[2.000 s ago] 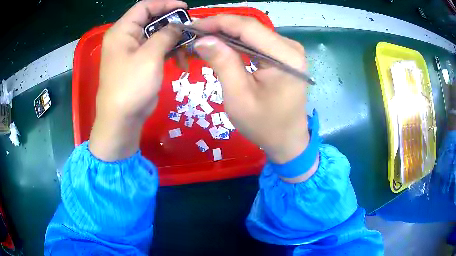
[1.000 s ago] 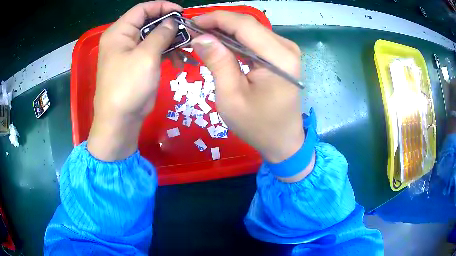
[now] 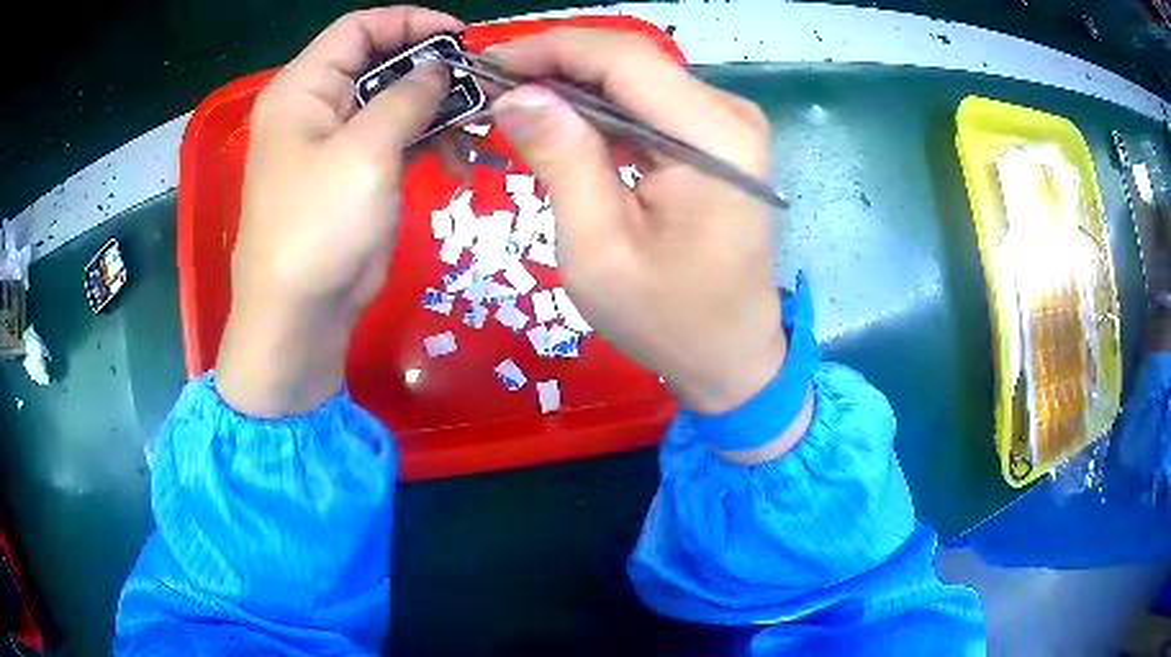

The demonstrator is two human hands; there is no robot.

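My left hand holds a small black rounded device housing with a pale rim above the back of the red tray, its thumb lying over the inside. My right hand holds thin grey metal tweezers, their tips at the housing. The thumb and fingers hide part of the inside and the exact tip contact. Several small white pieces, some with blue print, lie loose in the red tray below my hands.
A yellow tray with flat clear-wrapped orange strips stands at the right. Another device housing lies on the green bench at the left, near a white scrap. Part of another person's blue sleeve shows at the right edge.
Both hands and the housing have shifted slightly left. The housing has tilted a little, and my left thumb now lies higher over its inside. The tweezers remain at it.
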